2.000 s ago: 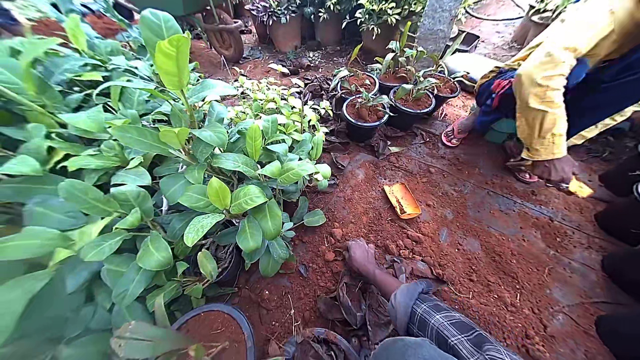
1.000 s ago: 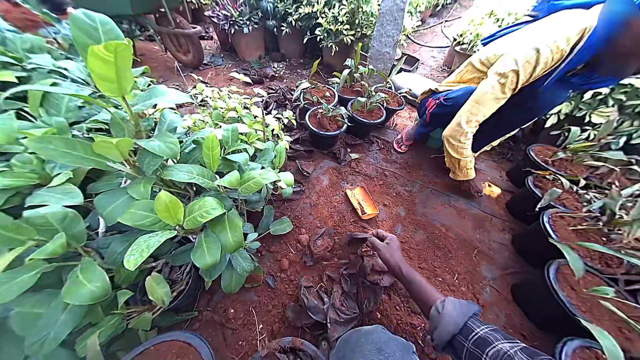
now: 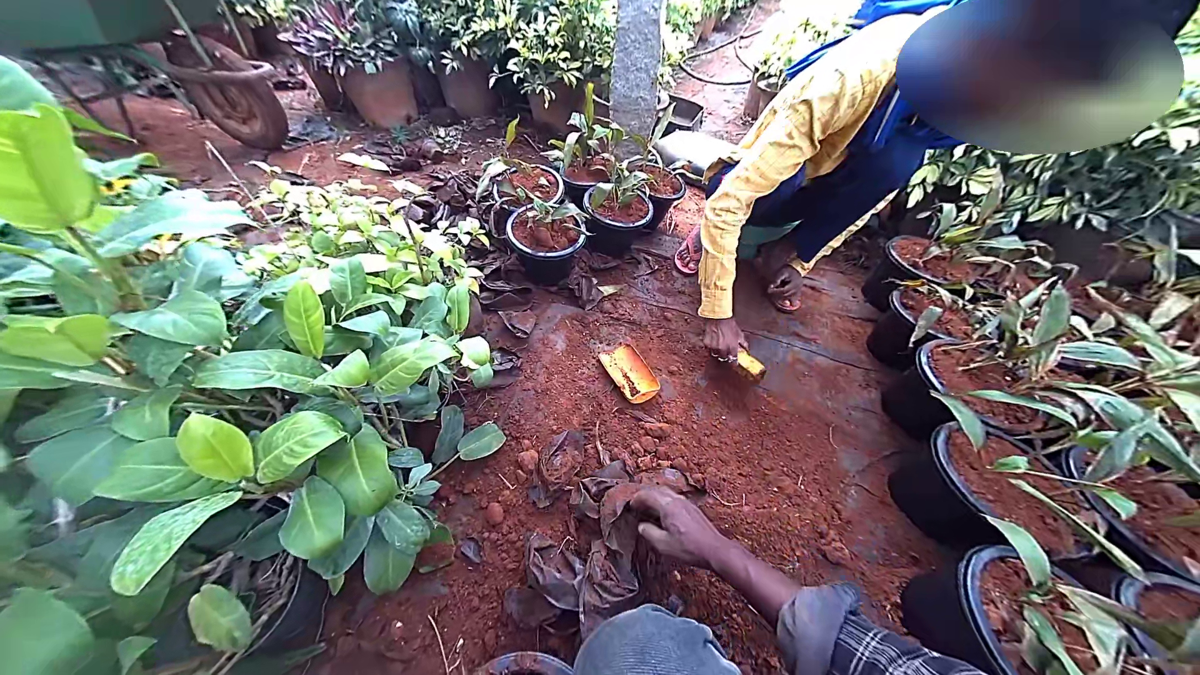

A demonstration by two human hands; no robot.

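Observation:
My right hand comes in from the lower right with its fingers closed on a crumpled dark plastic nursery bag. More crumpled bags lie on the red soil just left of it. Beyond my hand an orange scoop-like tray with soil in it rests on the ground. A co-worker in a yellow sleeve crouches farther off, holding a yellow tool against the soil. My left hand is not visible.
Leafy plants fill the left side. Black pots of soil with plants line the right. Several small potted plants stand ahead, near a stone post. A wheelbarrow wheel is at the upper left.
My right hand, earlier on the soil and then lifted over the bags, now grips a dark bag. The co-worker's yellow tool has moved toward the orange tray. The view has shifted to the right.

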